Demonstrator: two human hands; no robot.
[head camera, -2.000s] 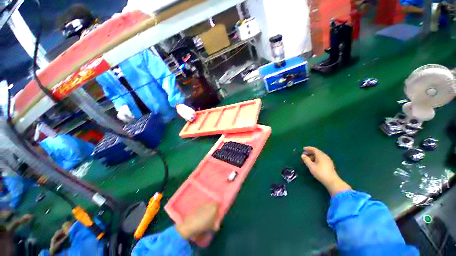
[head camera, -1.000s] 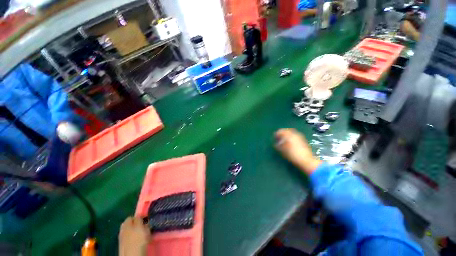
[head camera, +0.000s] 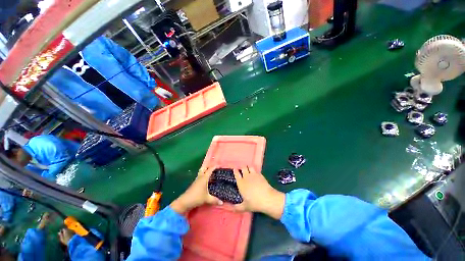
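A salmon-orange tray (head camera: 224, 229) lies lengthwise on the green mat in front of me. A block of small black housings (head camera: 225, 185) sits in its middle compartment area, packed in rows. My left hand (head camera: 196, 193) presses against the left side of the block. My right hand (head camera: 257, 191) holds the right side, so the block is gripped between both hands. Whether the block is lifted off the tray cannot be told. Two loose dark parts with silvery edges (head camera: 286, 176) lie on the mat right of the tray.
A second salmon tray (head camera: 186, 111) lies beyond, near a blue crate (head camera: 114, 130) and a person in a blue smock. A cream fan (head camera: 442, 61), silver-framed parts (head camera: 415, 117) and clear plastic scraps (head camera: 433, 163) are at right. An orange-handled driver (head camera: 153, 204) hangs at left. A blue unit (head camera: 284, 49) stands behind.
My right hand has come from the right onto the black block. My left hand has moved from the tray's edge to the block. A silver-framed part now lies apart, left of the pile.
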